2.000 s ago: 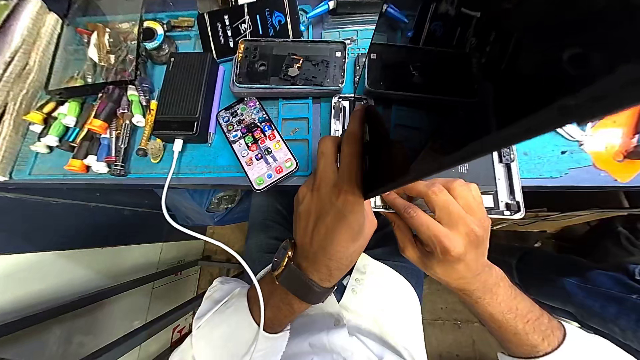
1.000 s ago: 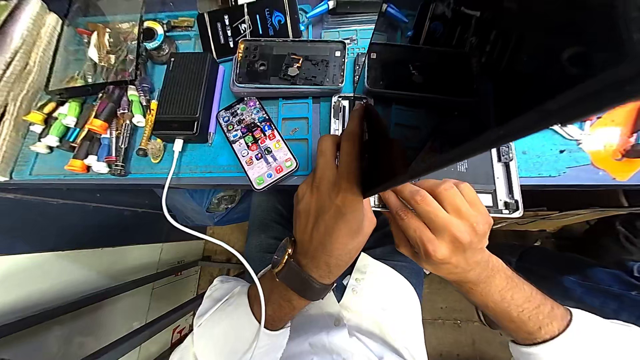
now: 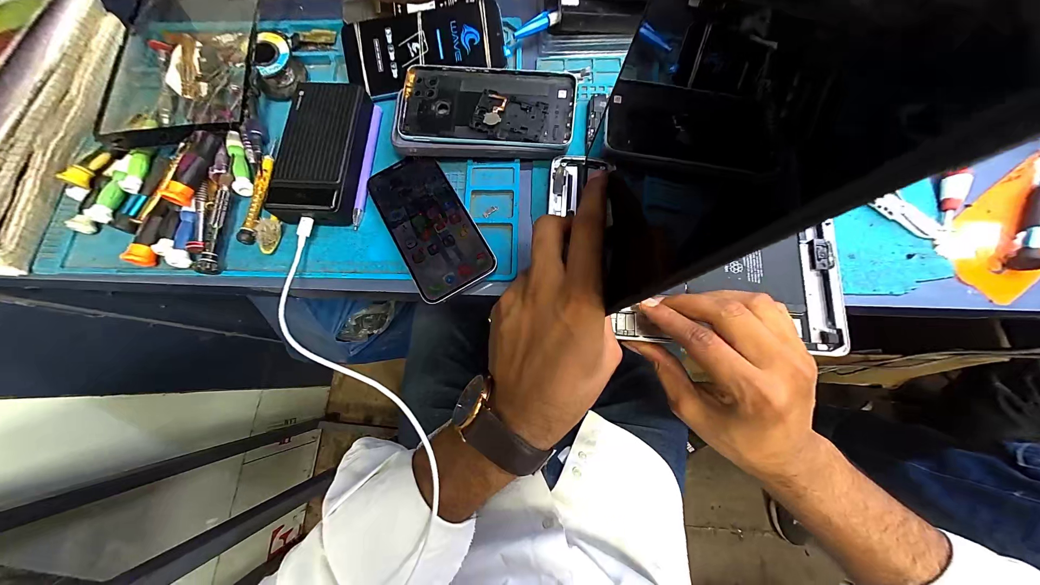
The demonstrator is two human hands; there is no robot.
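An opened tablet (image 3: 825, 280) with its battery exposed lies at the bench's front edge. Its dark glass panel (image 3: 731, 154) is raised at a slant above it and hides much of the inside. My left hand (image 3: 552, 341), with a wristwatch on its wrist, holds the panel's left edge, fingers pointing away from me. The fingers of my right hand (image 3: 739, 366) are pinched at the tablet's near edge, just below the panel's lower corner; what lies between the fingertips is too small to tell.
Left of the tablet lies a smartphone (image 3: 431, 227) with a dimmed screen. Behind it are an opened phone housing (image 3: 487, 110), a black ribbed power box (image 3: 319, 150) with a white cable (image 3: 357, 374), and a purple pen (image 3: 368, 162). Several screwdrivers (image 3: 191, 187) lie far left; an orange item (image 3: 1003, 227) is at right.
The smartphone's screen has gone from bright to dim. Both hands stay in nearly the same place at the tablet.
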